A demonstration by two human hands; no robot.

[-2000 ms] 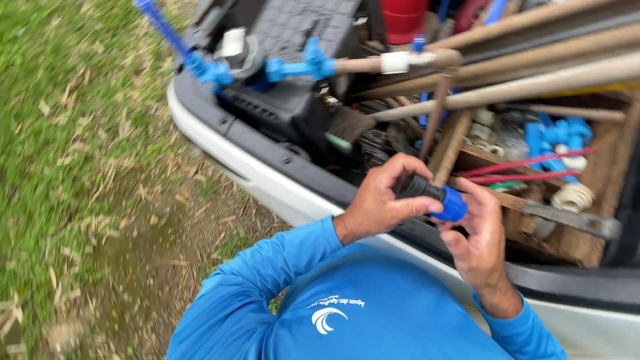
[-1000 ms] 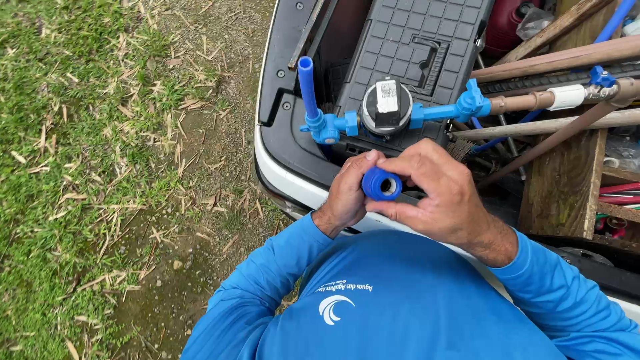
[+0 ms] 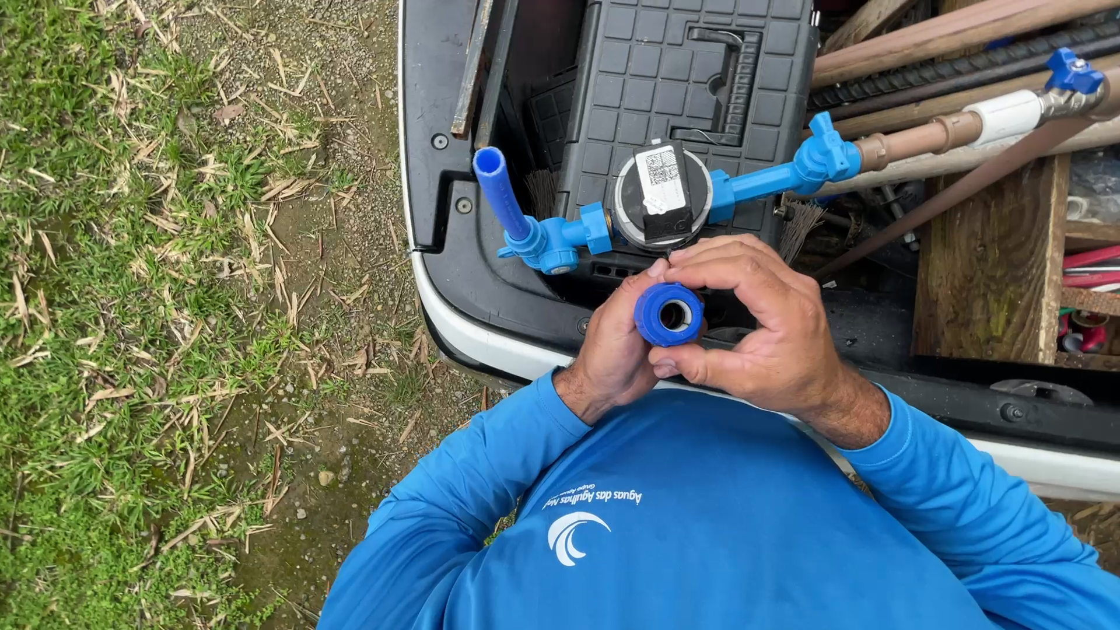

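Observation:
A blue plastic pipe fitting (image 3: 668, 314) faces up at me, its round opening showing a pale ring inside. My left hand (image 3: 617, 341) holds it from the left and below, fingers partly hidden. On the other side, my right hand (image 3: 757, 328) grips it, thumb at the lower rim and fingers over the top. Just beyond my hands lies a water meter (image 3: 662, 194) with a labelled cover. Blue fittings join it on both sides: an elbow piece (image 3: 553, 243) with a short blue pipe (image 3: 502, 192) at left, a blue valve (image 3: 824, 159) at right.
The meter rests by a black toolbox (image 3: 665, 74) in the vehicle's cargo area. Brown pipes (image 3: 945, 39) and a blue-handled valve (image 3: 1074, 72) lie at right, near a wooden board (image 3: 993, 254). The bumper edge (image 3: 490, 337) runs before me, with grass (image 3: 114, 350) at left.
Two seconds ago the fitting lay sideways, showing a black part; now its blue open end faces up. The view has shifted toward the meter. Since one second ago, my hands have barely moved.

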